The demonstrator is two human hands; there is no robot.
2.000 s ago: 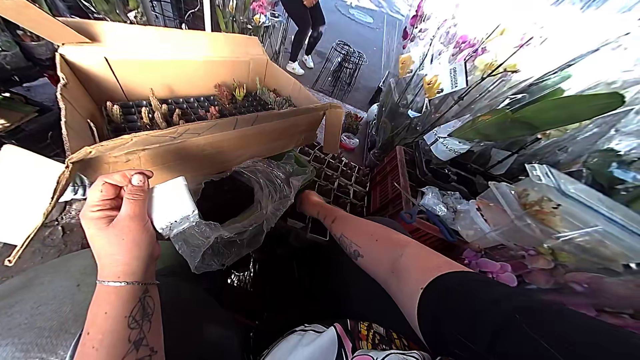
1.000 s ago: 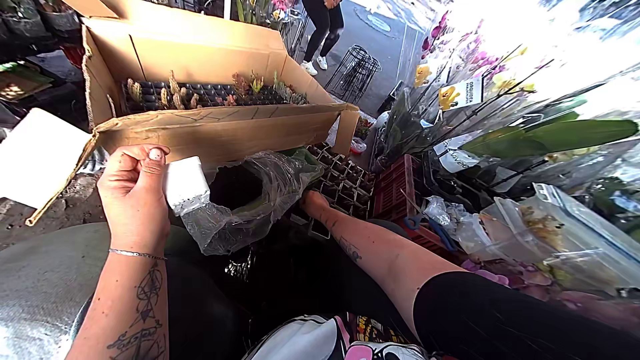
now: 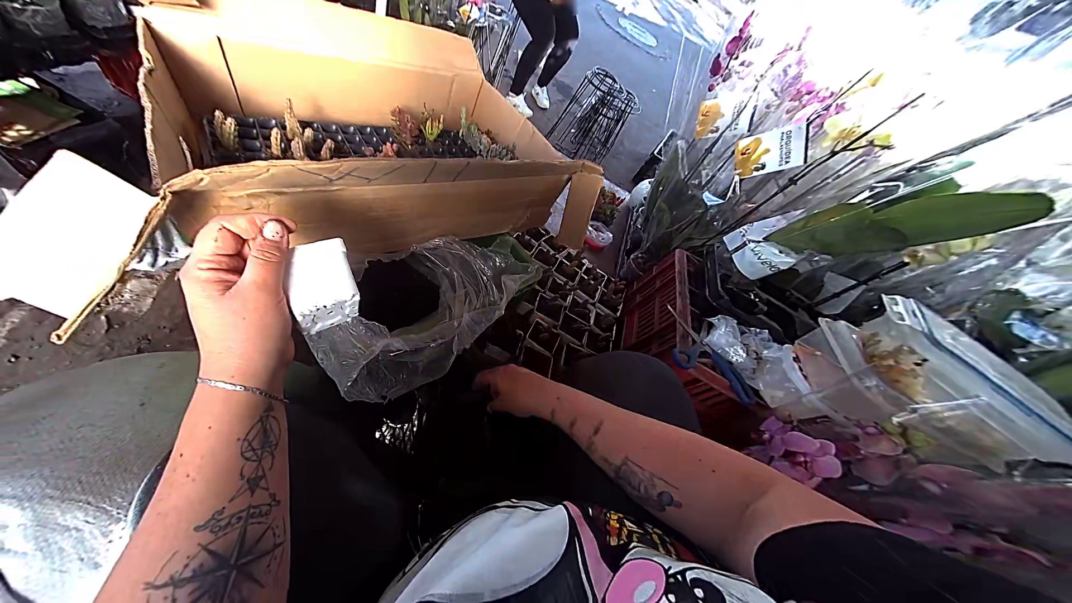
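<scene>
My left hand (image 3: 243, 293) has its fingers closed beside a small white square pot (image 3: 322, 280); whether it grips the pot or something thin above it is unclear. The pot leans at the rim of a clear plastic bag (image 3: 494, 280) with dark contents, probably soil. Low in the middle, my right hand (image 3: 512, 390) reaches into shadow between my legs; its fingertips are partly hidden and I cannot tell what they touch. Just above it stands a divided tray of small square cells (image 3: 565, 310). Behind my left hand is an open cardboard box (image 3: 377, 205) holding small cacti and succulents (image 3: 293, 134) in a black cell tray.
A red plastic crate (image 3: 662, 306) stands to the right, with blue-handled scissors (image 3: 712, 368) near it. Wrapped orchids (image 3: 921, 218) and clear plastic bags (image 3: 946, 385) fill the right side. A white panel (image 3: 75, 234) lies far left. Wire stands (image 3: 595, 113) and a person's legs (image 3: 544, 42) are behind.
My right hand has drawn back from beside the divided tray toward my lap. My left hand stays near the white pot. The view has shifted slightly.
</scene>
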